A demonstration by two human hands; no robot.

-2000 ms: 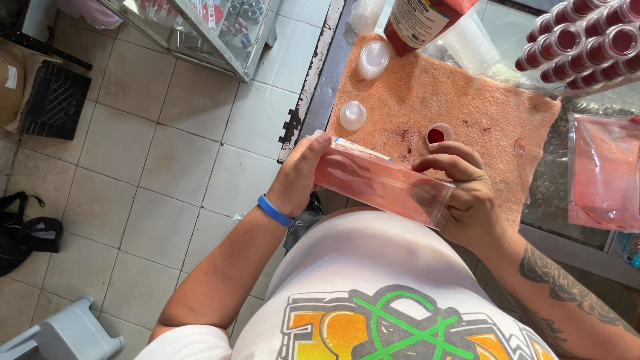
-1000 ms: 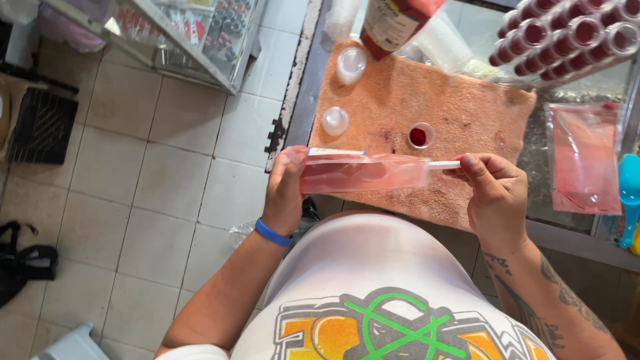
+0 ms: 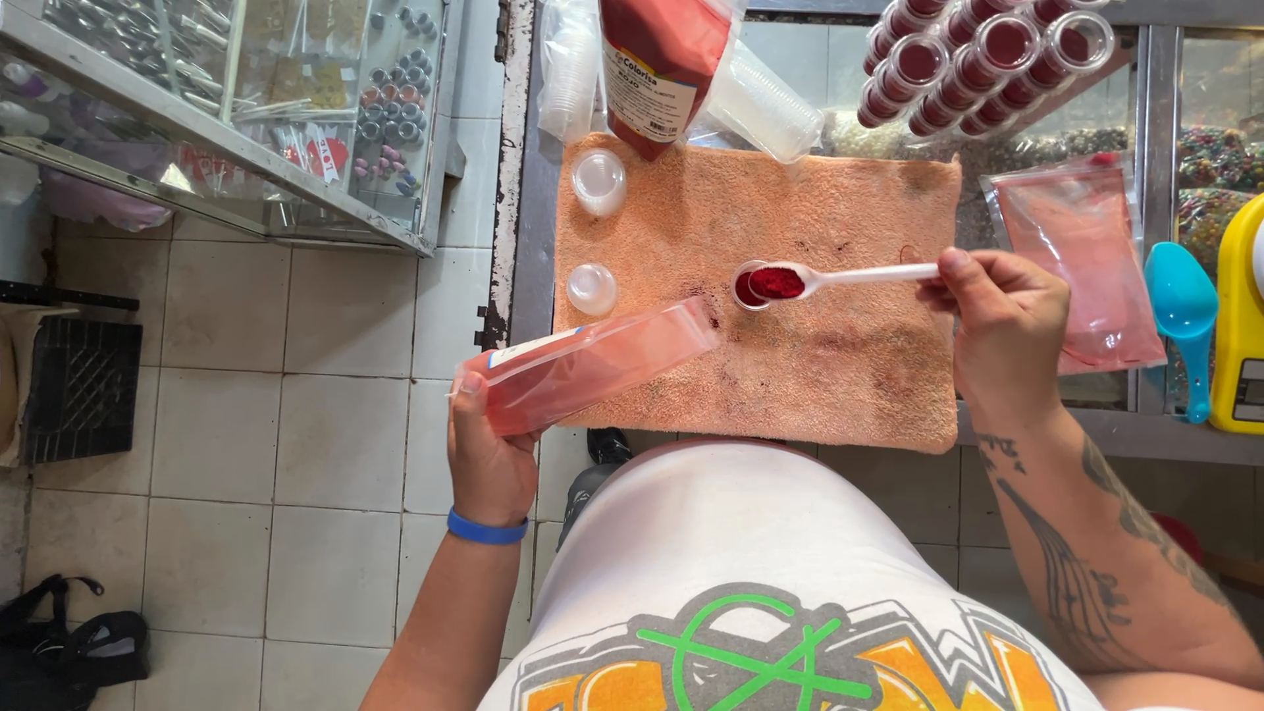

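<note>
Pinched by its handle in my right hand [image 3: 1002, 321] is a white plastic spoon [image 3: 879, 275] heaped with red powder. Its bowl is over a small clear plastic cup [image 3: 757, 303] with red powder inside, partly hidden by the spoon. My left hand [image 3: 492, 459] grips one end of a clear plastic pouch [image 3: 602, 365] with a reddish tint and a label, its other end tilted up toward the cup. The cup stands on an orange towel [image 3: 839, 395]. Two round clear plastic pieces, one larger [image 3: 598, 181] and one smaller [image 3: 592, 288], lie at the towel's left side.
Behind the towel are a red-filled pouch [image 3: 657, 69], nested clear cups [image 3: 765, 99] and stacks of filled cups [image 3: 987, 69]. At right lie a pink-tinted pouch [image 3: 1071, 257], a turquoise scoop [image 3: 1182, 296] and a yellow device [image 3: 1242, 336]. A glass display case [image 3: 326, 207] stands at left.
The spoon, earlier partly inside the pouch, is out and holds red powder over the cup. My left hand and the pouch have moved lower and away from the spoon.
</note>
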